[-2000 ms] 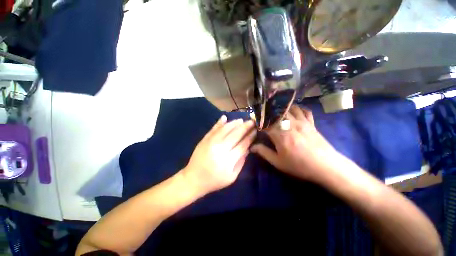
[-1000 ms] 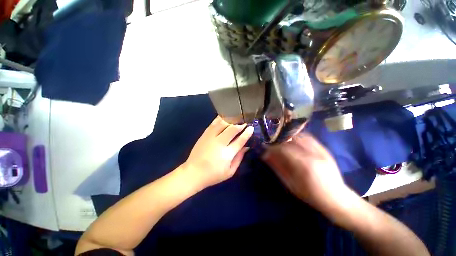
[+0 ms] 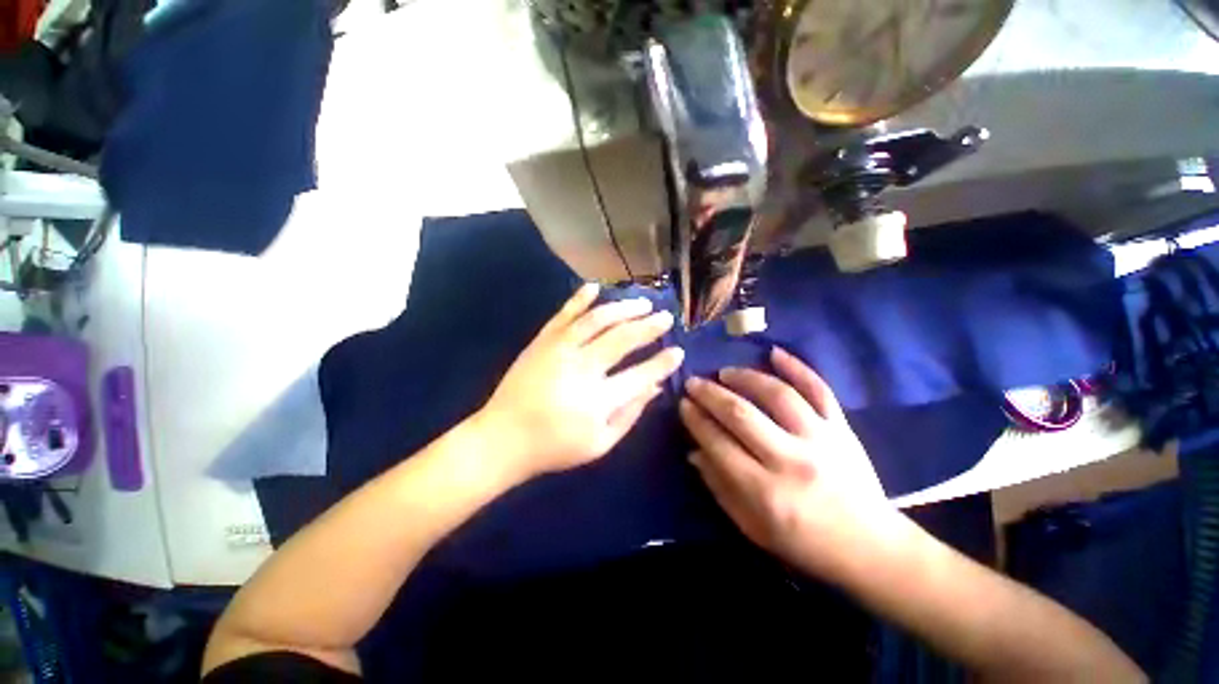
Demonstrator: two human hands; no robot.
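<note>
A large navy garment panel [image 3: 401,348] lies under both hands and runs right past the needle area. My left hand [image 3: 568,388] lies flat on it, fingertips just left of the chrome guard [image 3: 709,147]. My right hand [image 3: 789,461] rests on the cloth just below and right of the guard, fingers slightly bent. A small navy piece [image 3: 722,353] shows between the fingertips. The needle is hidden behind the guard. A small cream cylinder [image 3: 746,319] sits beside it. Neither hand visibly grips the cloth.
A gold-rimmed dial [image 3: 889,47] is at the upper right. Dark red shears handles [image 3: 1049,406] lie right of the cloth. Stacked navy panels [image 3: 221,127] are upper left, a pale blue-grey piece [image 3: 281,428] left. A purple box [image 3: 38,414] and purple bar [image 3: 123,428] are far left. Bundled navy cloth [image 3: 1176,341] is far right.
My right hand has moved from beside the needle area down onto the cloth, off the guard. My left hand stays near its place. The cloth has shifted slightly upward. The shears handles show more.
</note>
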